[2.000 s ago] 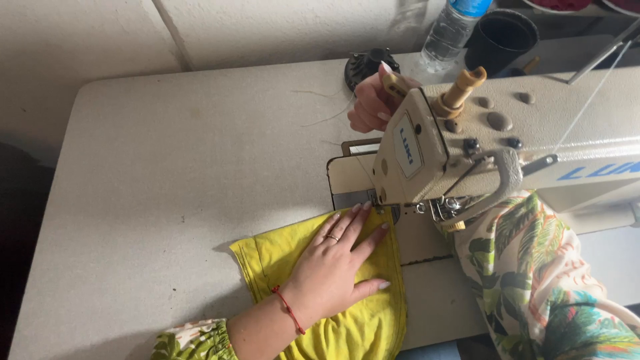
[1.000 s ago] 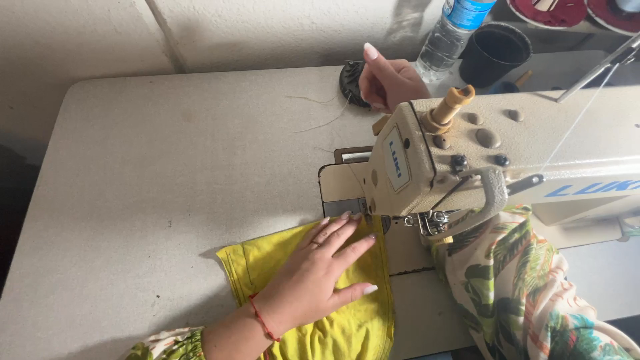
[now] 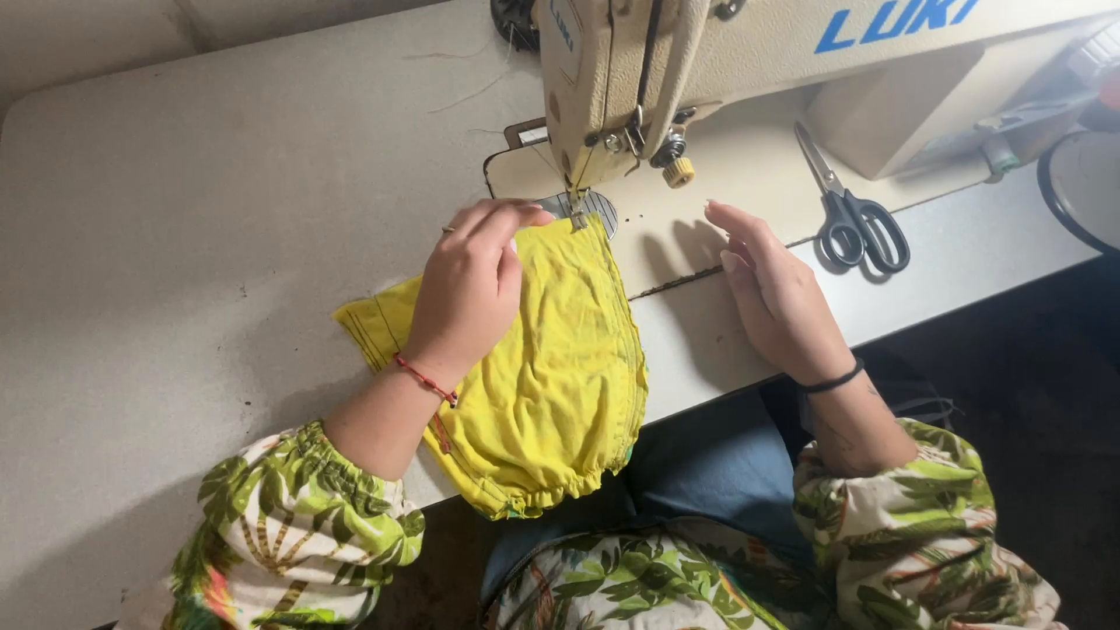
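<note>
A yellow fabric piece (image 3: 560,350) with stitched edges and a gathered lower end lies on the sewing table, its top edge at the presser foot (image 3: 577,210) of a beige sewing machine (image 3: 787,52). My left hand (image 3: 472,271) rests on the fabric's upper left part, fingers near the foot; whether it grips the cloth cannot be told. To the right of the fabric, my right hand (image 3: 770,297) hovers over the machine bed's front edge, fingers partly curled and holding nothing.
Scissors with black handles (image 3: 862,232) lie on the machine bed, right of my right hand. Loose threads (image 3: 464,87) and a dark object (image 3: 514,22) are behind, left of the machine head. My lap is below the table's front edge (image 3: 700,398).
My right hand has come from behind the machine head to the front, right of the fabric. My left hand stays on the fabric. The view has shifted, and the scissors now show.
</note>
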